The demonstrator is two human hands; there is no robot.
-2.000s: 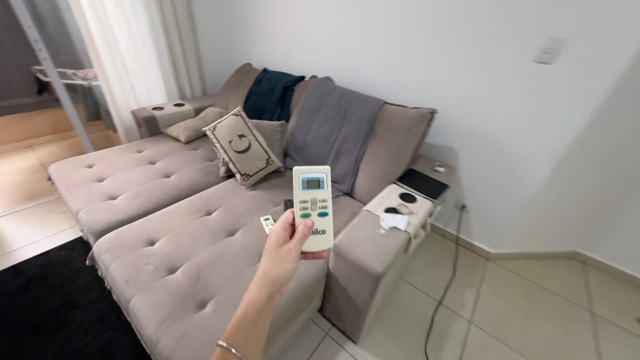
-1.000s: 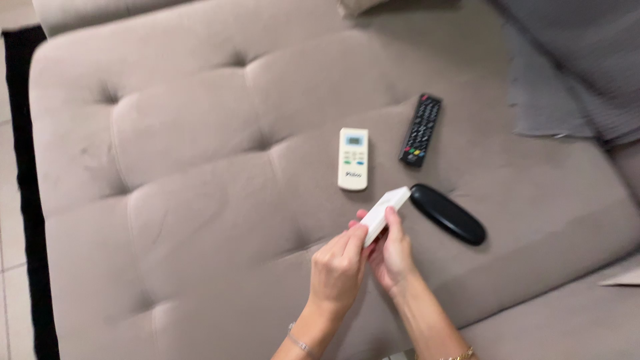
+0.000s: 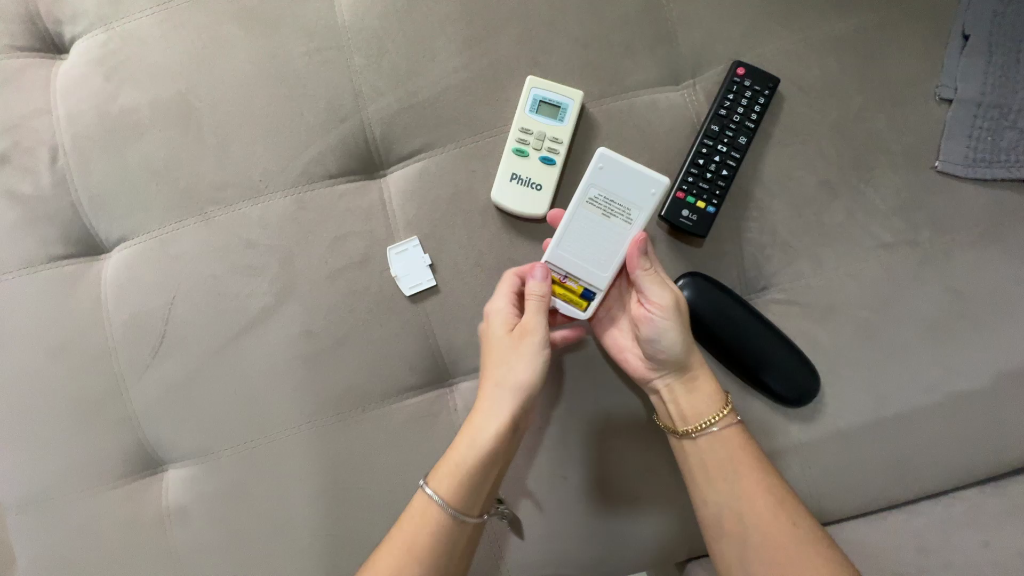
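Observation:
My right hand (image 3: 648, 320) holds a white remote control (image 3: 600, 224) with its back facing up and its battery compartment uncovered. Two yellow batteries (image 3: 570, 296) lie side by side in the compartment at the lower end. My left hand (image 3: 520, 320) is at that end, its thumb and fingers at the compartment's left edge; whether it grips the remote or only touches a battery is hidden. A white battery cover (image 3: 411, 266) lies apart to the left on the sofa. A cream Philco air-conditioner remote (image 3: 536, 148) lies face up just beyond the held remote.
To the right, a black LG television remote (image 3: 720, 150) lies face up on the tufted beige sofa seat (image 3: 256, 320). A black oblong case (image 3: 748, 340) rests beside my right hand. Part of a grey blanket (image 3: 988, 96) shows at the upper right.
The white remote's battery compartment now shows uncovered, and the cover lies on the sofa at the left. Two seconds ago a hand held up the Philco remote; it now lies on the seat. The view has moved closer.

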